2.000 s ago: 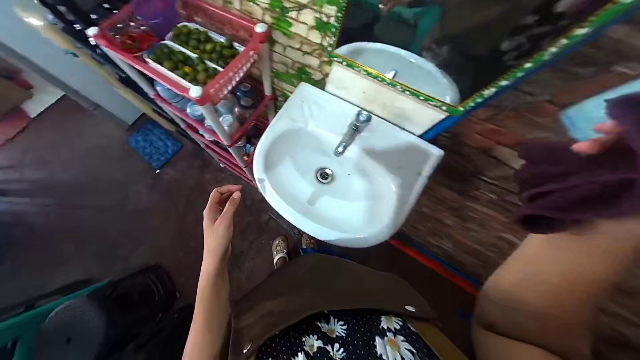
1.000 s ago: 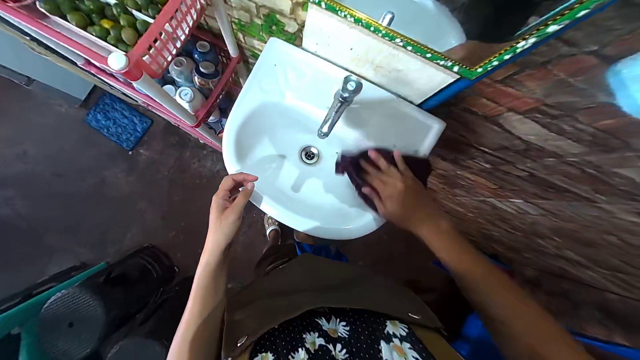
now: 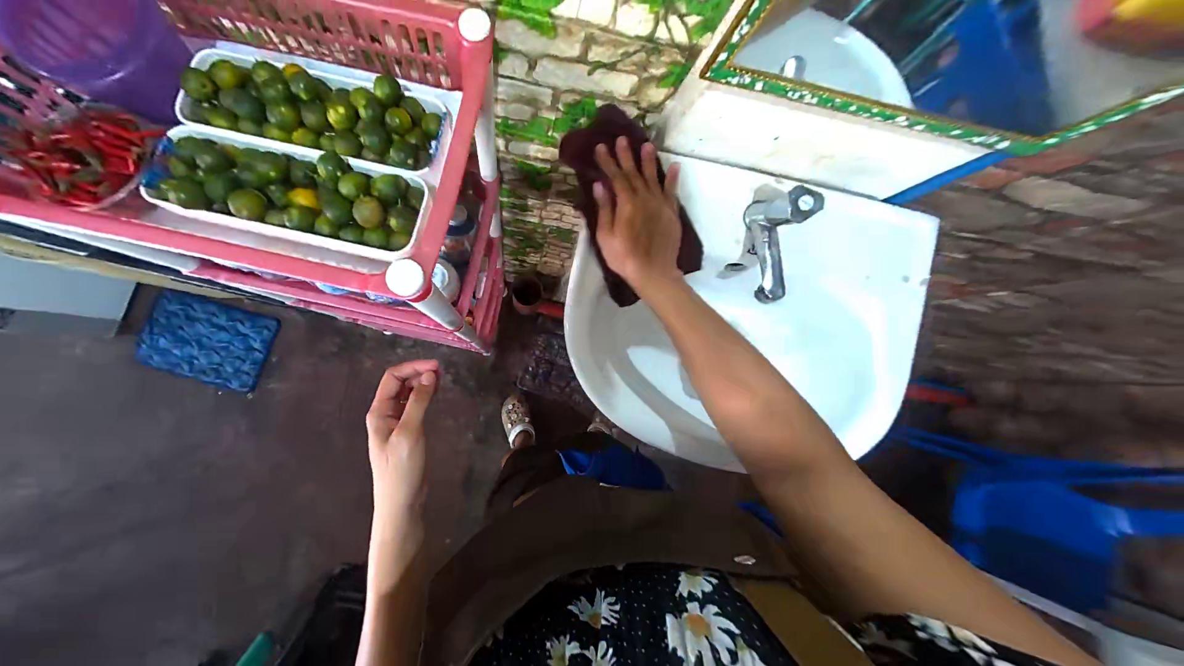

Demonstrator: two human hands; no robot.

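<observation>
My right hand (image 3: 638, 217) lies flat with spread fingers on a dark maroon cloth (image 3: 601, 148), pressing it on the left rear corner of a white ceramic washbasin (image 3: 832, 370). Part of the cloth reaches past the basin's edge over the wall. The chrome faucet (image 3: 768, 240) stands just right of the cloth, and my forearm crosses the bowl and hides the drain. My left hand (image 3: 402, 402) hangs in the air left of the basin, fingers loosely curled, with nothing seen in it.
A pink and white plastic shelf rack (image 3: 435, 213) at the upper left holds trays of green citrus fruit (image 3: 296, 194) and red chili peppers (image 3: 83, 157). A framed mirror (image 3: 980, 139) is above the basin. A blue mat (image 3: 208, 340) lies on the floor; blue plastic furniture (image 3: 1036, 527) is at the right.
My right hand and the cloth went from the far right, away from the basin, to the basin's right side, then to its left rear corner. My left hand still hangs left of the basin.
</observation>
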